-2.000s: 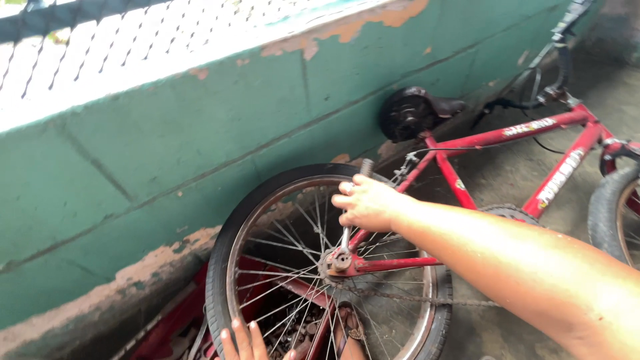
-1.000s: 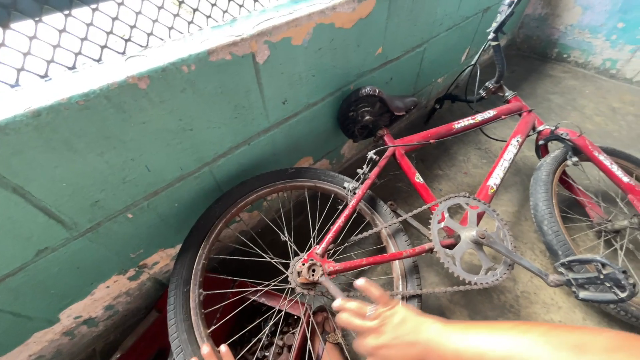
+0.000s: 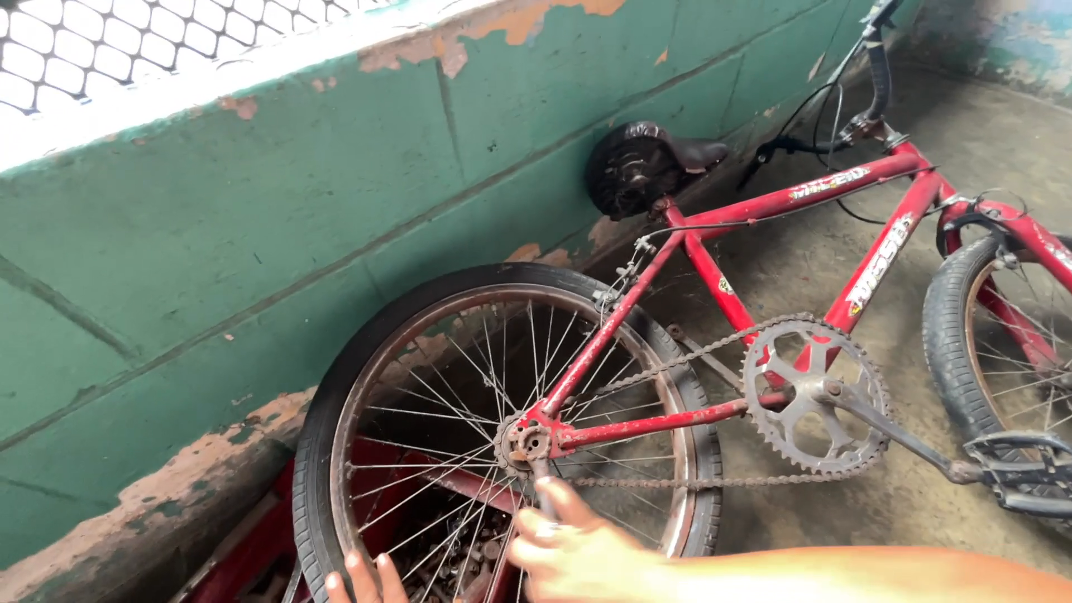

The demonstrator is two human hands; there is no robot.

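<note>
A red bicycle (image 3: 641, 429) leans over against the wall, its rear wheel (image 3: 316, 452) nearest to me. My right hand (image 3: 578, 548) is closed on a metal wrench (image 3: 544, 490), whose head is at the rear axle nut (image 3: 531, 442), beside the small rear sprocket (image 3: 506, 444). The tool now points down from the axle. At the bottom edge, the fingers of my left hand (image 3: 368, 578) are spread on the tire and rim of the rear wheel; the rest of that hand is out of view. The chain (image 3: 695, 483) runs from the sprocket to the large chainring (image 3: 816, 394).
Behind the wheel stands a red metal container (image 3: 243, 536) with many small metal parts (image 3: 469, 557). A green block wall (image 3: 251, 243) with peeling paint runs along the left. The saddle (image 3: 636, 167) rests near it. Pedal (image 3: 1026, 469) and front wheel (image 3: 963, 335) are at right.
My right hand, with the wrench, has gone from above the rear axle to below it. My left hand has stayed at the lower part of the rear wheel. The view has shifted somewhat.
</note>
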